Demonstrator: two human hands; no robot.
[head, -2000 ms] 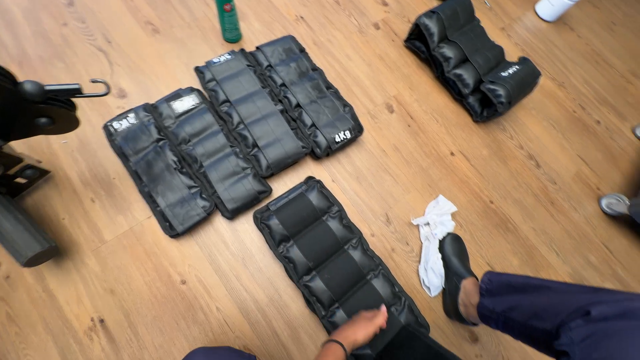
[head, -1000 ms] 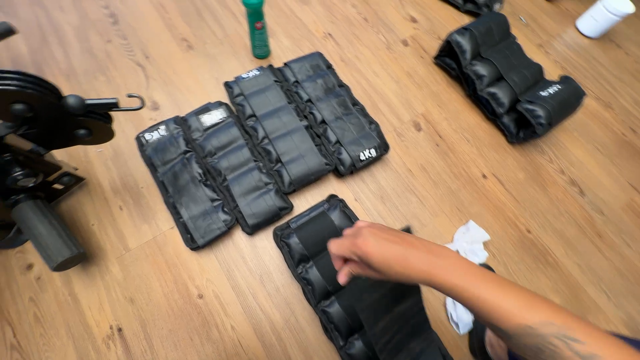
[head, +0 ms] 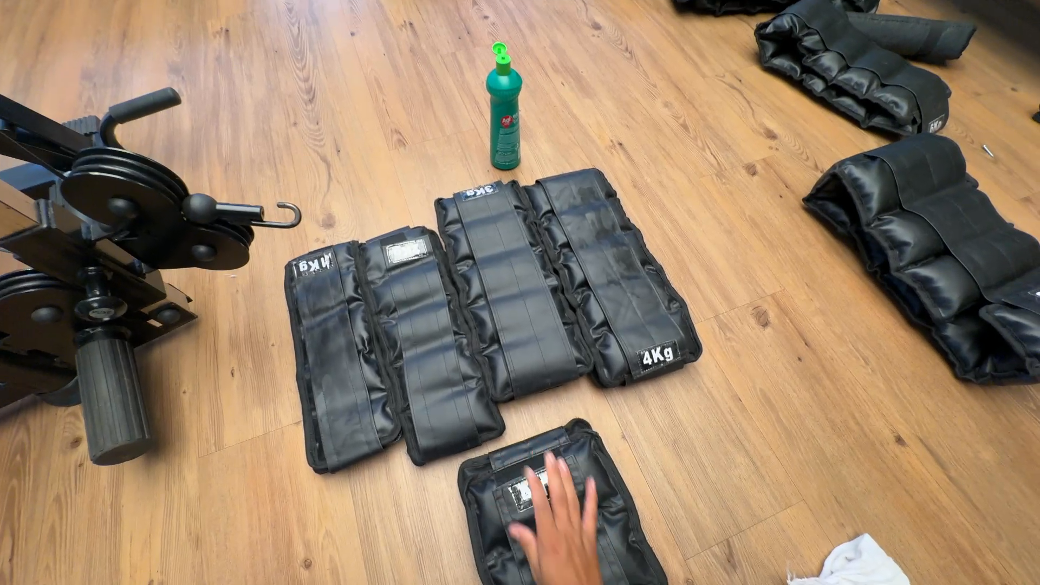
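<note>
My right hand (head: 562, 520) lies palm down with its fingers spread on a black ankle weight (head: 624, 508) at the bottom middle, partly covering a worn white label. This weight's lower end is cut off by the frame. My left hand is out of view. Beyond the hand, several flat black ankle weights lie side by side on the wooden floor: a 1 kg one (head: 341, 349) at the left, one with a worn label (head: 431, 349), a 3 kg one (head: 512, 301) and a 4 kg one (head: 609, 268).
A green bottle (head: 504, 122) with its cap flipped up stands behind the row. Exercise equipment with pulleys and a hook (head: 284, 215) is at the left. At the right lie curled ankle weights (head: 918, 236), (head: 853, 69) and a dark padded roll (head: 926, 39). A white cloth (head: 857, 562) is at bottom right.
The near weight's strap, handled by my right hand a second ago, now lies flat under it. A worn label shows on top. The view has shifted, bringing the whole bottle into frame.
</note>
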